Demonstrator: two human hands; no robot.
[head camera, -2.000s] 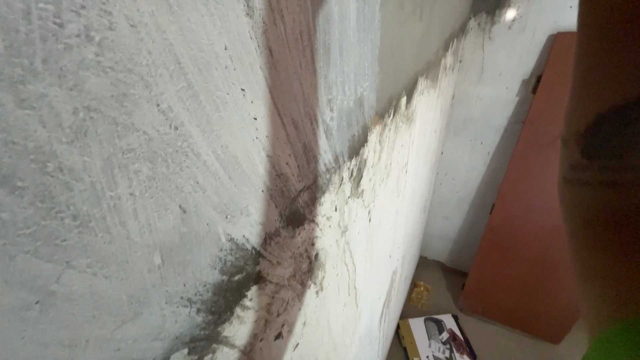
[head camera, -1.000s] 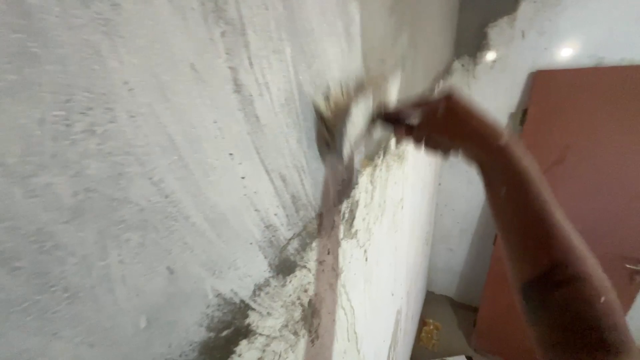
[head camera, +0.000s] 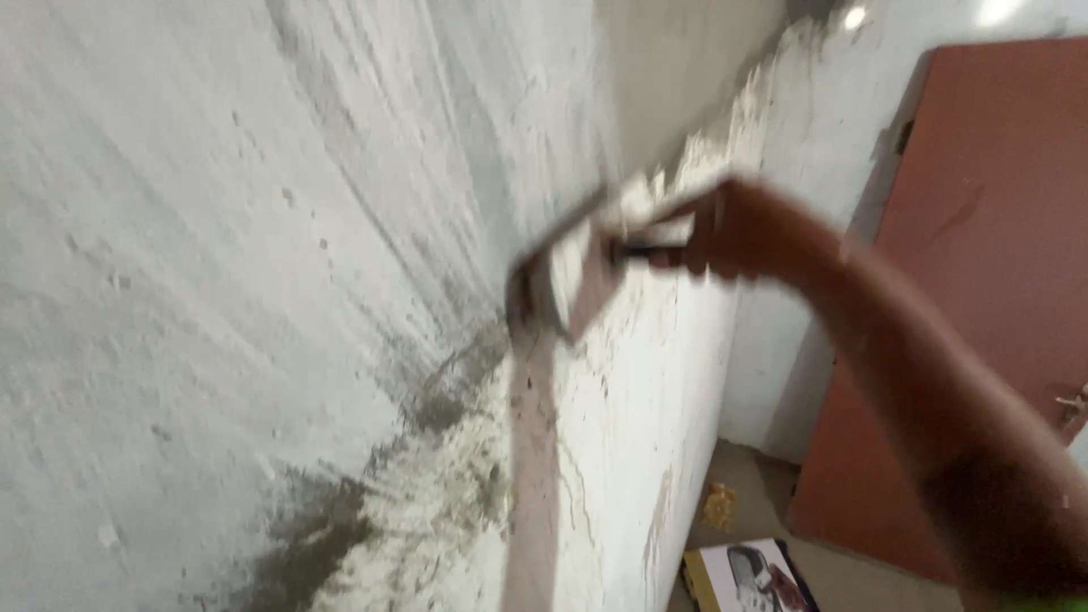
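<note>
My right hand (head camera: 735, 229) grips the dark handle of a wide putty knife (head camera: 582, 272), blurred by motion. Its blade edge lies at or very close to the wall (head camera: 255, 255), where grey, streaked coating meets a rough, whiter lower area. Pale material shows on the blade. A narrow pinkish-brown band (head camera: 533, 476) runs down the wall below the blade. My forearm reaches in from the lower right. My left hand is out of the frame.
A reddish-brown door (head camera: 969, 297) stands at the right beside a pale far wall. On the floor below are a printed box (head camera: 756, 578) and a small yellowish heap (head camera: 719, 507). Two bright light spots show at the upper right.
Two seconds ago no tool was visible and only part of an arm showed at the right edge. My right hand with the tool has since come against or near the wall.
</note>
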